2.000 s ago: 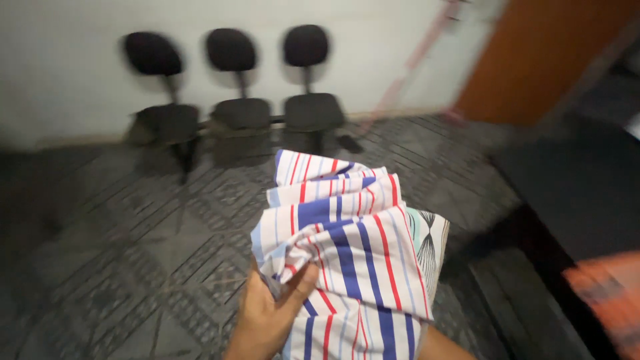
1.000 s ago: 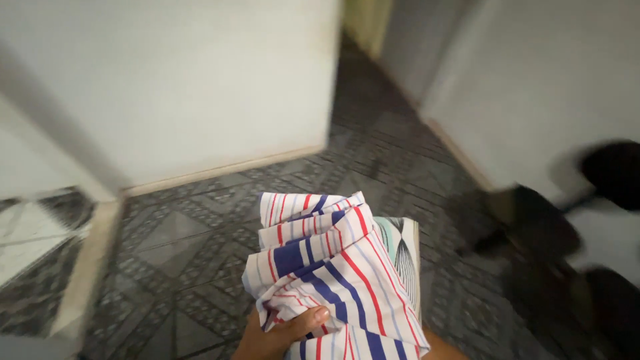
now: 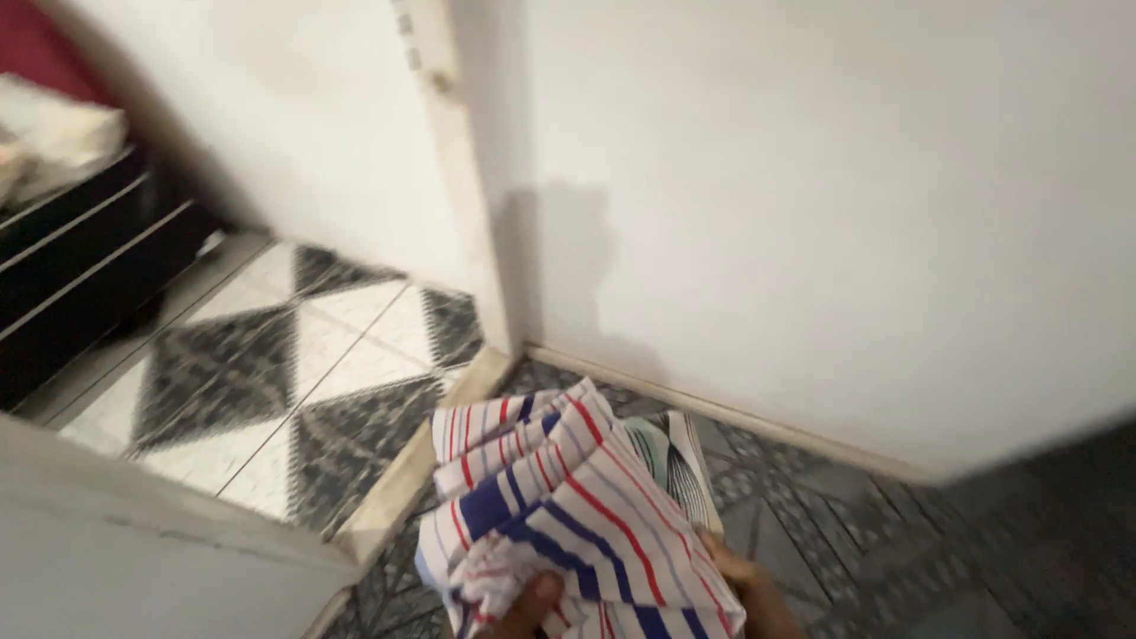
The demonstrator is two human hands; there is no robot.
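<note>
A bunched white cloth with red and blue stripes (image 3: 603, 524) fills the lower middle of the head view. My left hand (image 3: 528, 608) grips its lower left part, the thumb lying on top. At the right edge of the bundle, my right hand (image 3: 750, 586) holds it from the side, most of its fingers hidden. Behind the striped cloth, on its right, a green, black and white patterned item (image 3: 679, 461) sticks out, also held; its kind cannot be told.
A doorway with a pale frame (image 3: 470, 213) and sill (image 3: 399, 479) opens on the left onto black-and-white floor tiles (image 3: 337, 355). A dark drawer unit (image 3: 80, 275) stands beyond it. A white wall (image 3: 781, 222) rises ahead, and dark patterned tiles (image 3: 799, 532) lie below.
The view has swung from black chairs along a wall to a doorway at the left. Both hands still carry the striped cloth and the patterned item.
</note>
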